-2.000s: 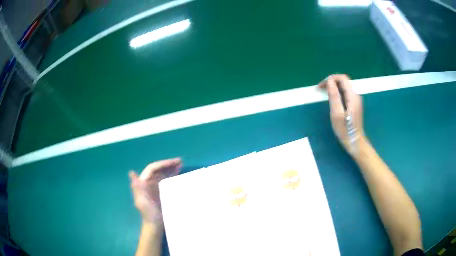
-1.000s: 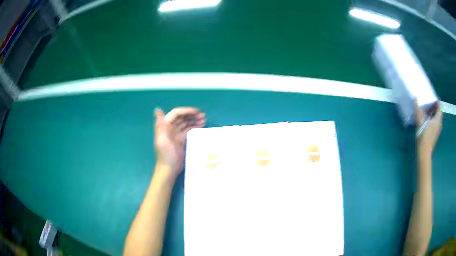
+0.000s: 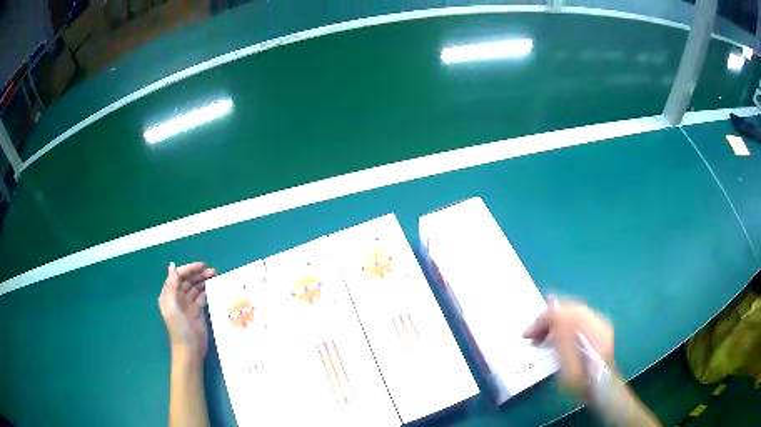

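Three white product boxes point(image 3: 338, 334) lie side by side on the teal workbench top point(image 3: 617, 225), with orange-red round pictures and stripes facing up. A fourth white product box point(image 3: 488, 283) lies to their right, across a narrow gap, with a mostly plain face up. My left hand point(image 3: 185, 308) is beside the row's far left corner, fingers apart and holding nothing. My right hand point(image 3: 576, 338) is blurred at the fourth box's near right edge. It holds a thin pale pen point(image 3: 594, 360); whether the fingers touch the box is unclear.
A white conveyor side rail point(image 3: 334, 188) crosses beyond the boxes, with the dark green conveyor belt point(image 3: 334, 108) behind it. A grey-white post point(image 3: 692, 62) stands at the far right. A small pale card point(image 3: 738, 145) lies on the right bench. A yellowish sack point(image 3: 730, 338) is at lower right.
The fourth box has come from the right side over the rail down onto the bench beside the row. My right hand has moved left and nearer with it. The view has shifted.
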